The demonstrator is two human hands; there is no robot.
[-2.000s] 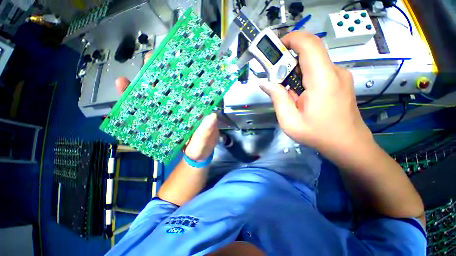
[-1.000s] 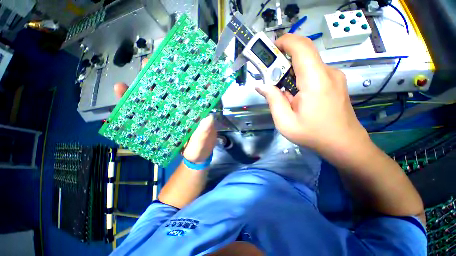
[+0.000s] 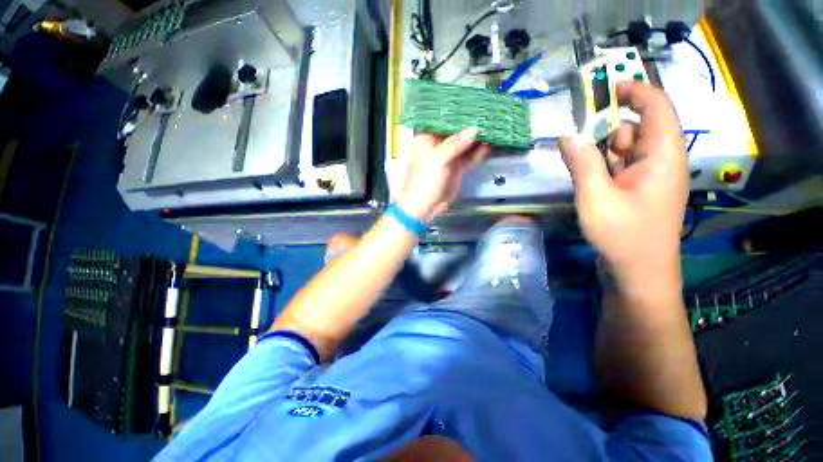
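The green PCB panel is tilted over the front left part of the right machine's white surface, seen at a flat angle. My left hand, with a blue wristband, holds its near edge. My right hand holds the digital caliper with its jaws pointing away from me, to the right of the panel and apart from it. The caliper is blurred, and its display cannot be read. Whether the panel touches the surface cannot be told.
Blue-handled pliers lie behind the panel. A white block with dark dots is partly behind the caliper. A smartphone lies on the left machine. Racked boards and a pipe-frame trolley stand at left, more boards at right.
The panel has moved right, away from the caliper jaws, and turned flatter over the right machine. My right hand has moved right with the caliper. The view has shifted, and the smartphone now shows.
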